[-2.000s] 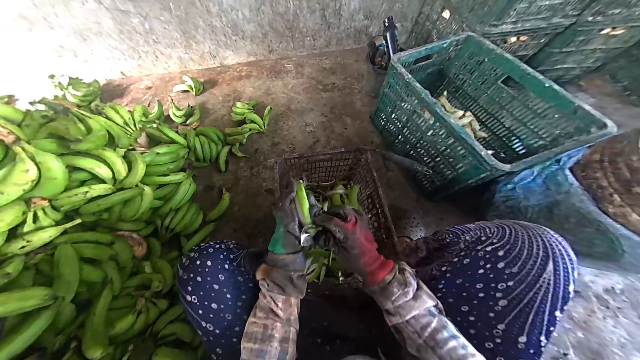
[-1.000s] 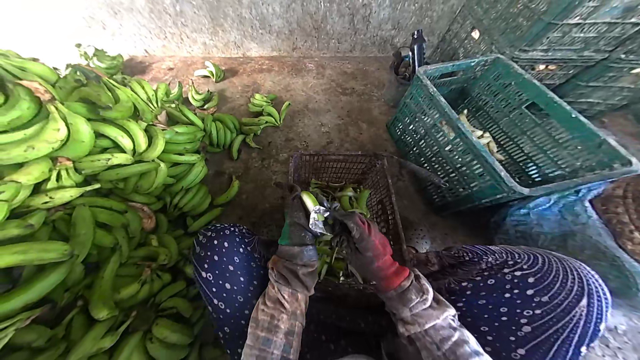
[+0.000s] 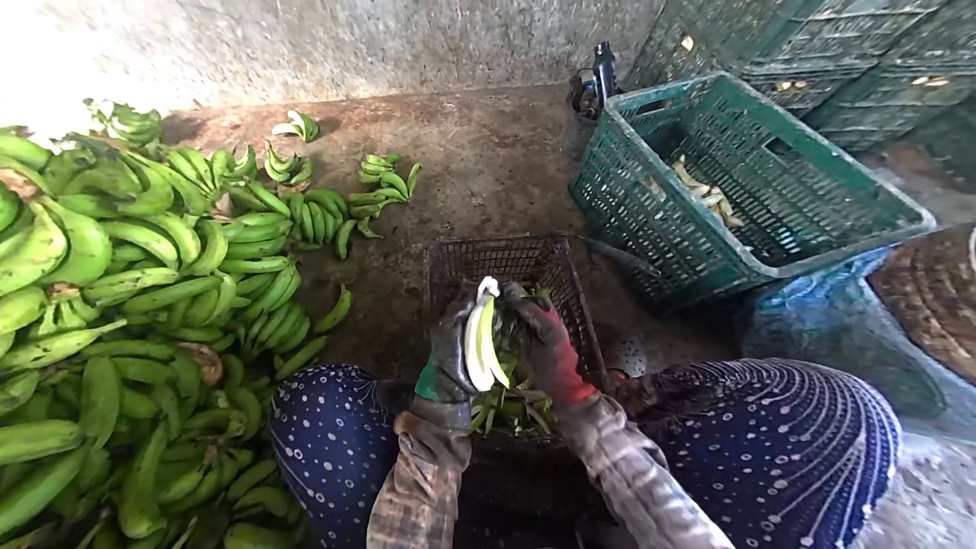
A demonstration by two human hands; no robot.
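Observation:
My left hand (image 3: 450,351), in a dark glove with a green cuff, holds a partly peeled green plantain (image 3: 479,343) upright, its pale flesh showing. A strip of green peel hangs along its right side. My right hand (image 3: 545,335), in a dark glove with a red cuff, is beside the plantain's upper end; its fingertips are partly hidden, and whether it holds a tool cannot be told. Both hands are over a brown plastic mesh crate (image 3: 583,305) with green peels (image 3: 507,408) inside.
Many green plantain bunches (image 3: 152,305) cover the floor at left. A green plastic crate (image 3: 686,221) at right holds some peeled plantains (image 3: 705,194). Stacked green crates (image 3: 831,53) stand behind it. A black object (image 3: 604,72) is near the wall, and blue plastic sheeting (image 3: 823,328) lies at right.
The plantain shows much more pale flesh than two seconds ago, with peel now hanging from it. The shiny blade-like thing seen between my hands earlier is no longer plain to see.

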